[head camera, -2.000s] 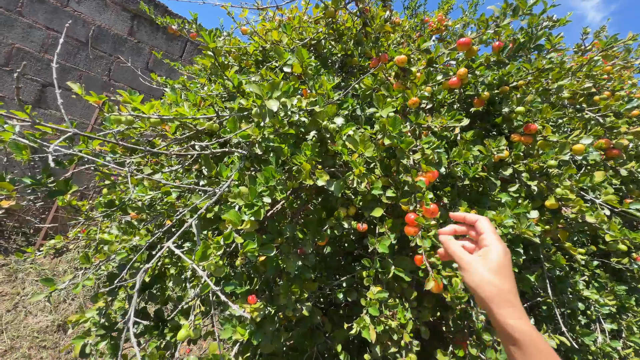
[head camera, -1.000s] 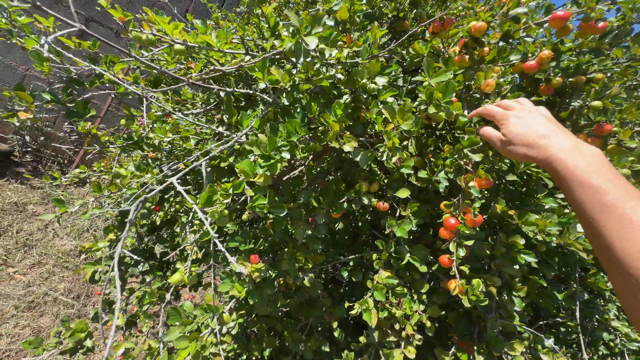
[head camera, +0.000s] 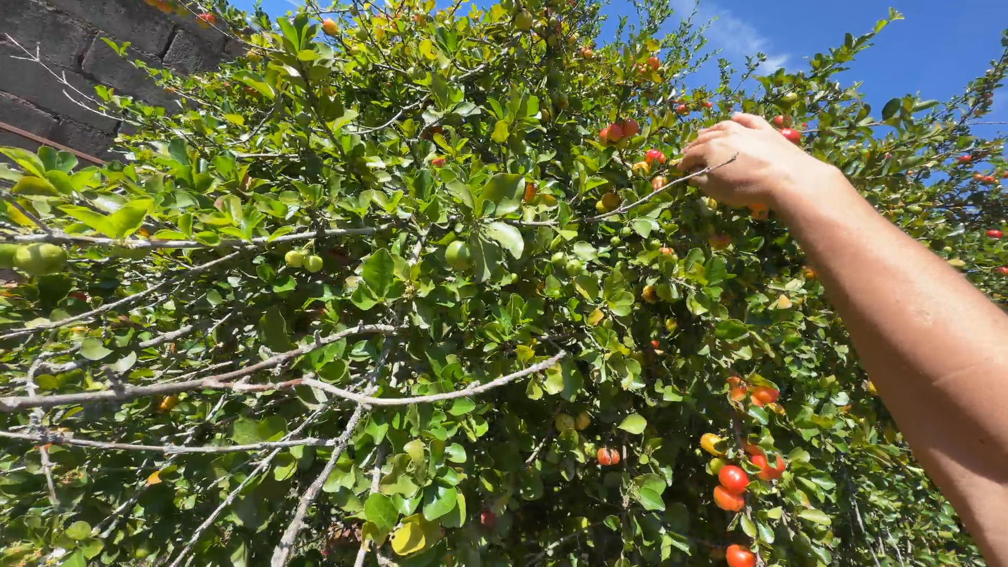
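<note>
My right hand (head camera: 736, 160) is raised among the upper right branches of a leafy fruit bush, its fingers curled and turned away from me. Whether a fruit is between the fingertips is hidden. Red fruits (head camera: 620, 131) hang to the left of the hand, and another red fruit (head camera: 791, 135) shows just behind it. A thin bare twig (head camera: 661, 191) reaches up to the hand's lower edge. Farther down on the right hangs a cluster of red and orange fruits (head camera: 733, 479). My left hand is out of view.
Bare grey branches (head camera: 472, 391) stick out across the left and lower middle. Green unripe fruits (head camera: 458, 255) hang among the leaves. A block wall (head camera: 94, 71) stands behind the bush at the upper left, with blue sky at the upper right.
My right hand has moved up from beside the hanging red fruit cluster to the upper branches. The view has tilted upward since one second ago.
</note>
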